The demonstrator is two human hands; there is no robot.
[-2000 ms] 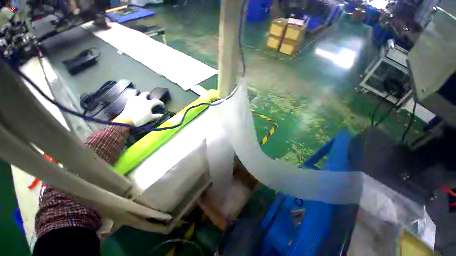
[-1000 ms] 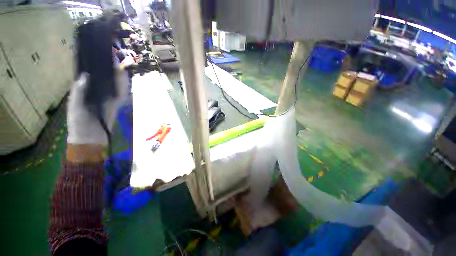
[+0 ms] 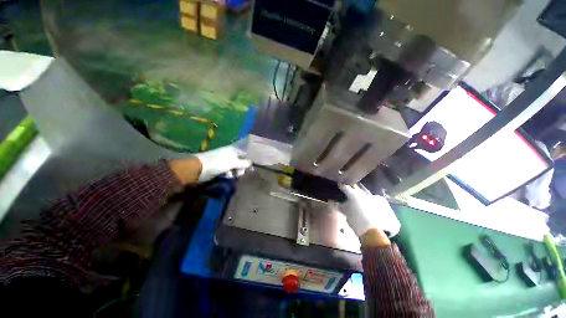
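Observation:
A black power adapter lies at the nest, just below the grey metal horn, over the silver base plate. My right hand, in a white glove, grips the adapter's right end. My left hand, also gloved, is at the plate's left edge with its fingers closed on a thin dark cable that runs to the adapter. A yellow part of the nest shows at the adapter's left end. The horn and my right fingers hide part of the adapter.
A slotted metal bar lies in front of the nest. A red button is on the front panel. Translucent film hangs at left. A lit scanner and monitor stand at right, above a green bench with another adapter.
The view has swung from the left line to the welding machine. The black adapter, raised in my left hand before, is now under the horn. My right hand has come into view on it.

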